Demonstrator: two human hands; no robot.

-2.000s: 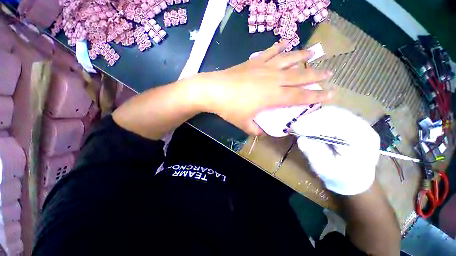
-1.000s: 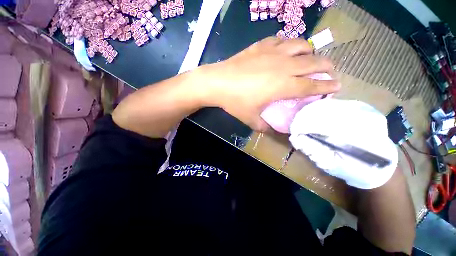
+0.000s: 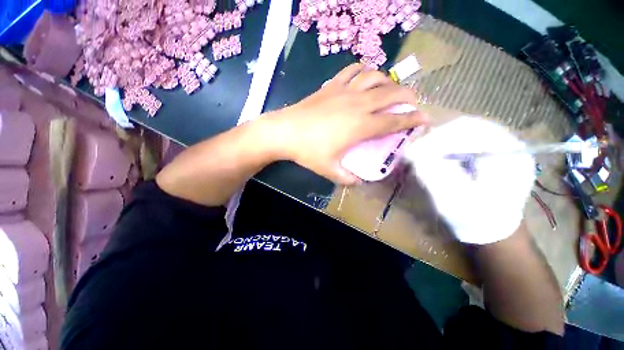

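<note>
My bare left hand is closed over a pink plastic housing, fingers across its top. A row of small dark slots shows on the housing's side facing my right hand. My right hand wears a white glove and is blurred. It holds a thin, long silvery tool whose shaft points right; its exact kind is unclear. The gloved fingertips are close beside the housing; whether they touch it cannot be told. A white piece with a yellow edge lies just beyond my left fingers.
Cardboard mat lies under the work. Heaps of small pink parts are at the top left and top centre, with a white strip between. Wired boards and orange-handled scissors are at right. Stacked pink housings stand at left.
The housing's slotted side shows again, after being covered by the glove one second ago. The tool in my right hand has swung from sloping down to the right to nearly level.
</note>
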